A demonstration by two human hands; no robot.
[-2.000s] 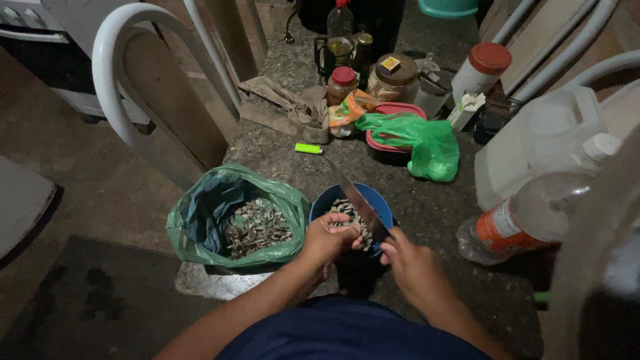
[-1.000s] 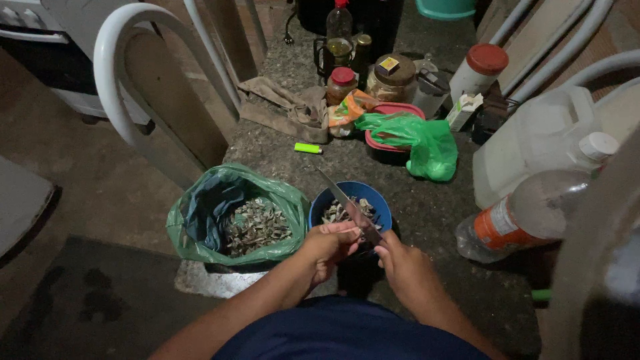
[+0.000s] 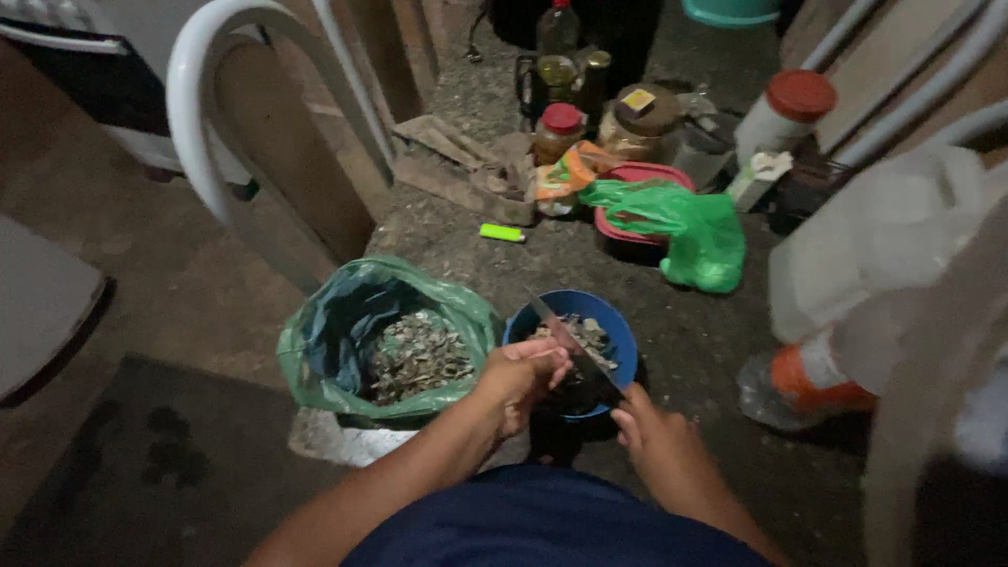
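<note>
My right hand [image 3: 646, 425] grips the handle end of a knife [image 3: 579, 346], its long blade slanting up and left over a blue bowl [image 3: 626, 331]. Above the bowl's left part is my left hand [image 3: 524, 378], fingers pinched by the blade; whether a small piece is between them is too blurred to tell. Small pale and dark pieces [image 3: 591, 335] lie in the bowl. To the left stands an open green plastic bag [image 3: 315, 370], holding many small greyish pieces [image 3: 421, 354] that I cannot identify.
Behind the bowl lie a neon lighter [image 3: 502, 233], a pink-rimmed container [image 3: 661, 175] and a green plastic bag [image 3: 709, 244]. Jars and bottles stand farther back. A large whitish jug [image 3: 858, 244] and a plastic bottle [image 3: 819, 382] are at right; a white tubular chair [image 3: 185, 118] is at left.
Both hands remain over the blue bowl, with small shifts of the fingers and the knife's tilt.
</note>
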